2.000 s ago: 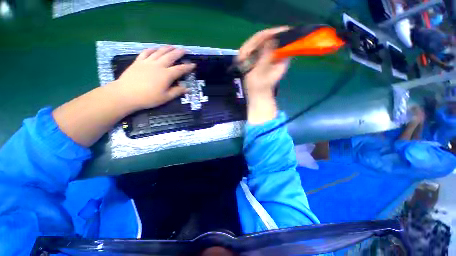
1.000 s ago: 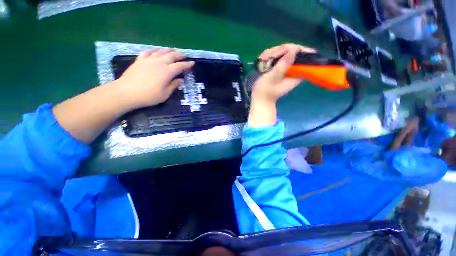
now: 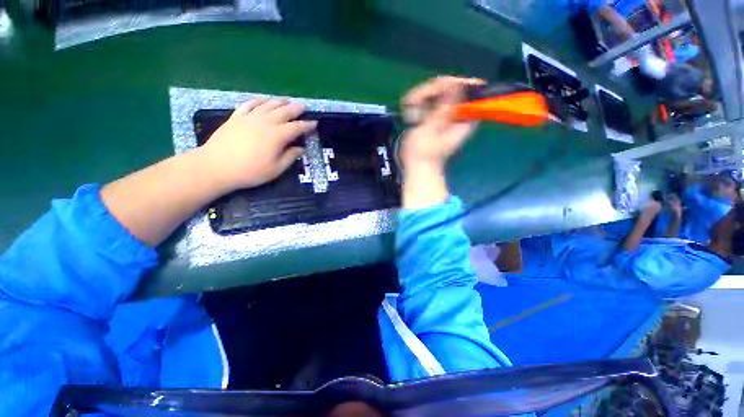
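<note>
A black plastic housing (image 3: 269, 205) lies on a silvery-white sheet (image 3: 192, 248), with a silver-grey strip and white fittings (image 3: 318, 167) at its middle and a white fitting near its right end. My left hand (image 3: 254, 145) lies flat on the housing's upper left part, fingers slightly spread; anything under it is hidden. My right hand (image 3: 432, 122), blurred, holds the orange and black electric screwdriver (image 3: 510, 108) at the housing's upper right corner, its nose pointing left. The bit cannot be made out.
The green bench (image 3: 106, 122) runs across the view. More housings on sheets lie at the upper right (image 3: 556, 88) and upper left (image 3: 139, 10). A blurred black cord hangs beside my right sleeve. Other people in blue smocks (image 3: 665, 261) are at the right.
The screwdriver and my right hand moved right from the housing, then back left to its upper right corner. My left hand stays on the housing. The farther housings have shifted in view.
</note>
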